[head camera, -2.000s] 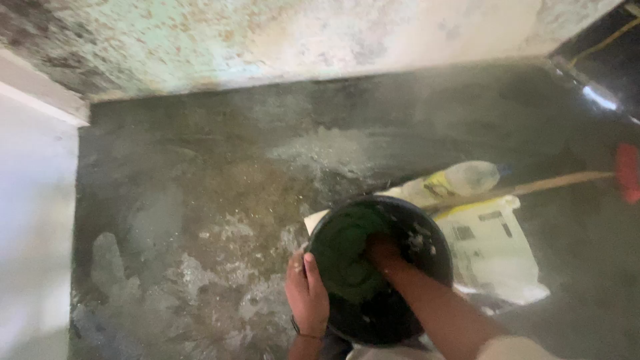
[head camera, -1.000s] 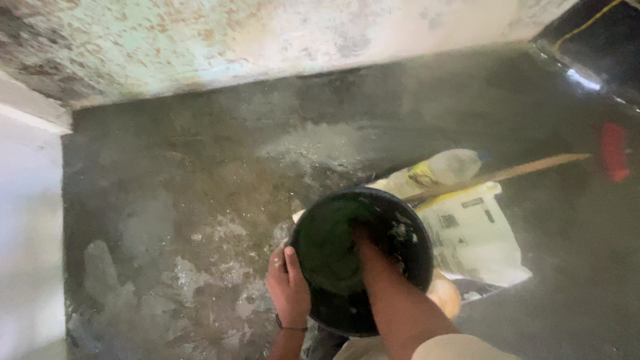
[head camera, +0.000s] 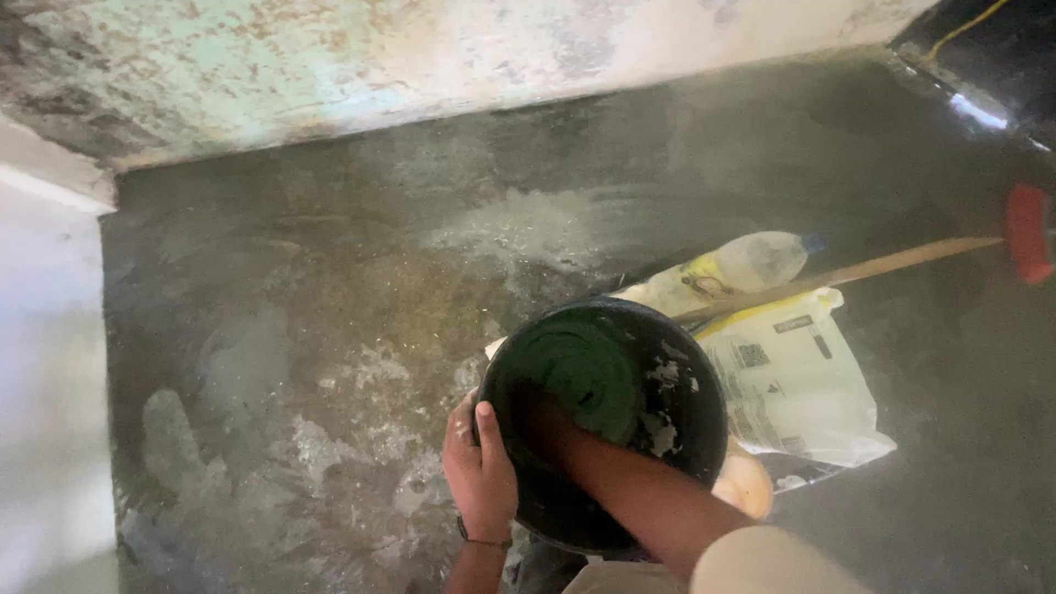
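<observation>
A round black bucket (head camera: 701, 371) stands in front of me, with dark green wet material (head camera: 594, 363) in it and pale flakes stuck to its inner right wall. My left hand (head camera: 480, 470) grips the bucket's left rim, thumb on top. Deep inside the bucket is my right hand (head camera: 540, 412), dark and blurred against the green material; its fingers cannot be made out. Right of the bucket lie a white printed plastic bag (head camera: 800, 384), a wooden stick (head camera: 891, 260) and a clear plastic bottle with a blue cap (head camera: 763, 260).
A red object (head camera: 1027, 235) is at the stick's far end. A rounded orange-tan thing (head camera: 745, 483) shows beside the bucket's lower right. The stained grey floor (head camera: 330, 289) meets a peeling wall (head camera: 462, 58) ahead. A dark area with a yellow cord (head camera: 965, 29) is at the top right.
My right hand has moved to the left within the bucket. My left hand stays on the left rim.
</observation>
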